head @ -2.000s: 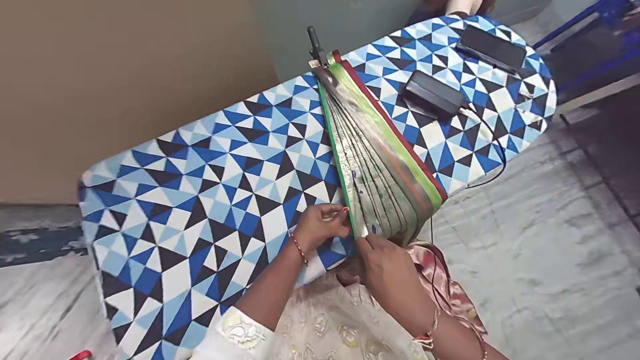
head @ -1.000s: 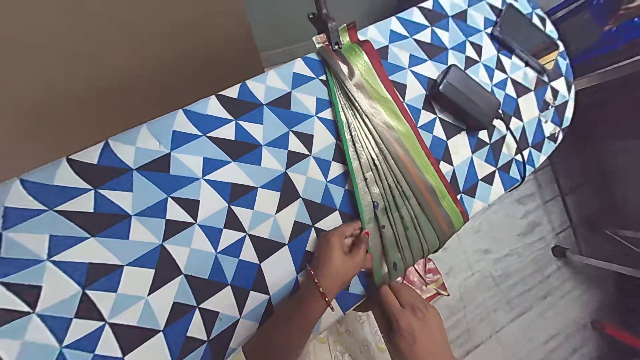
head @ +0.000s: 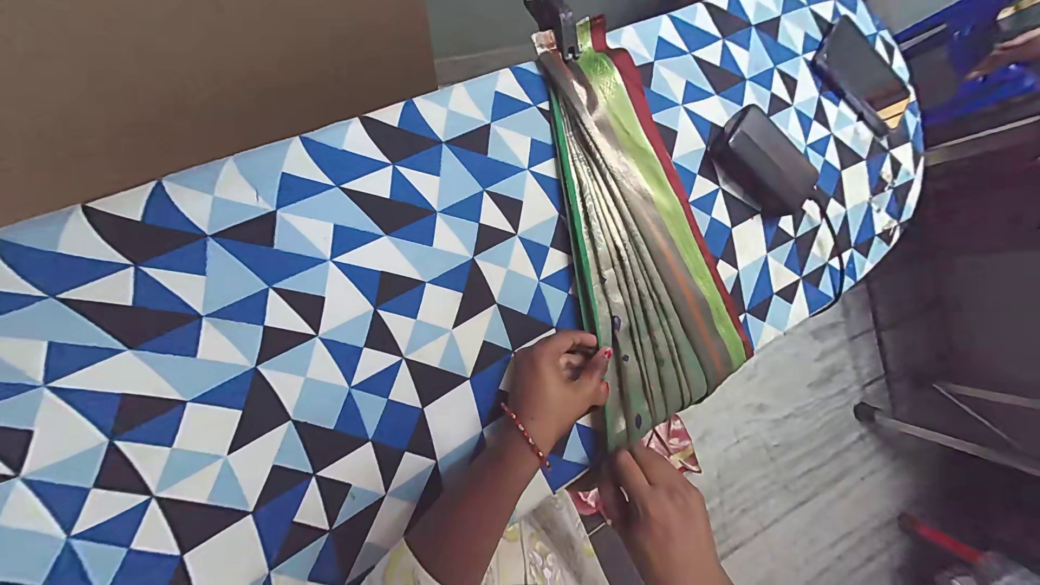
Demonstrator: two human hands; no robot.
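A pleated sheen fabric (head: 650, 301), grey-green with green, lime and red borders, lies fanned across an ironing board (head: 325, 268) with a blue, black and white triangle cover. A black clip (head: 556, 28) grips its narrow top end at the board's far edge. My left hand (head: 561, 382), with a beaded bracelet, pinches the fabric's left green edge between thumb and fingers. At the board's near edge my right hand (head: 650, 496) holds the lower left corner of the pleats; its fingertips are partly hidden by the cloth.
A black power adapter (head: 764, 158) with a cable and a dark smartphone (head: 863, 75) lie on the board's right part. At the upper right another person's hand (head: 1007, 57) shows near a blue object. Metal legs (head: 942, 439) stand low on the right. A brown surface (head: 211, 89) lies beyond the board.
The view has come closer to the board. Both hands remain at the fabric's lower left edge. Another person's hand shows at the upper right.
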